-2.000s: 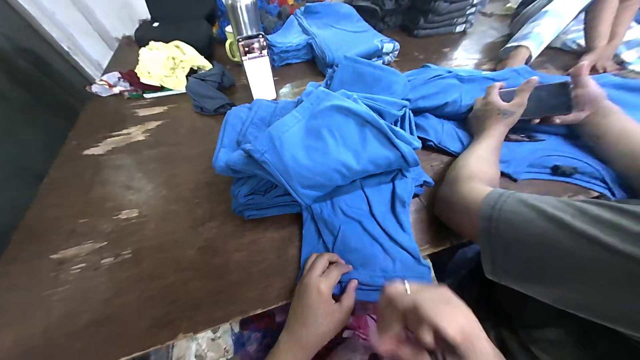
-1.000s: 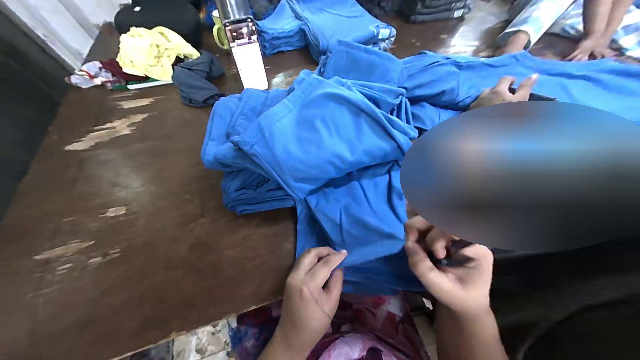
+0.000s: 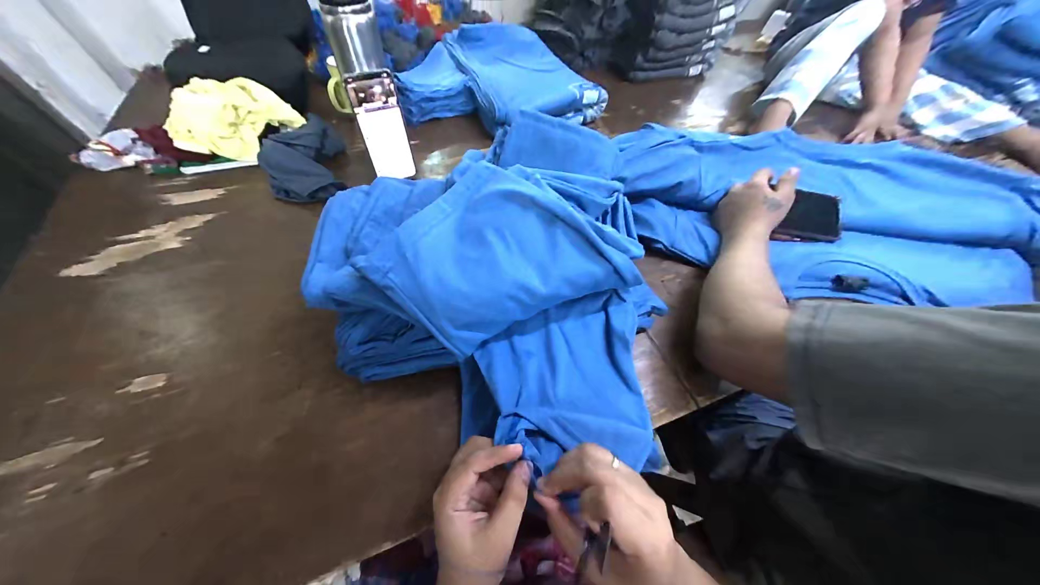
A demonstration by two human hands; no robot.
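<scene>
A blue fabric garment [image 3: 561, 374] hangs over the near table edge from a folded pile of blue garments [image 3: 487, 252]. My left hand [image 3: 481, 508] pinches a gathered bit of its cloth between thumb and forefinger. Close beside it, my right hand [image 3: 613, 508], with a ring on one finger, has its fingertips at the same gathered cloth. A small dark tool [image 3: 595, 551], its kind unclear, sits within the right hand, under the curled fingers.
At right a co-worker's hand [image 3: 760, 203] rests by a dark phone [image 3: 812, 216] on spread blue garments [image 3: 877, 179]. A lit phone [image 3: 383, 134] leans against a steel bottle [image 3: 352, 41]. Yellow cloth [image 3: 223, 118] lies far left. Another person's hands [image 3: 876, 124] touch the table.
My hands have come together at the cloth; a second ago they were apart on its lower part. The co-worker's phone, held in two hands two seconds ago, now lies on the blue garments.
</scene>
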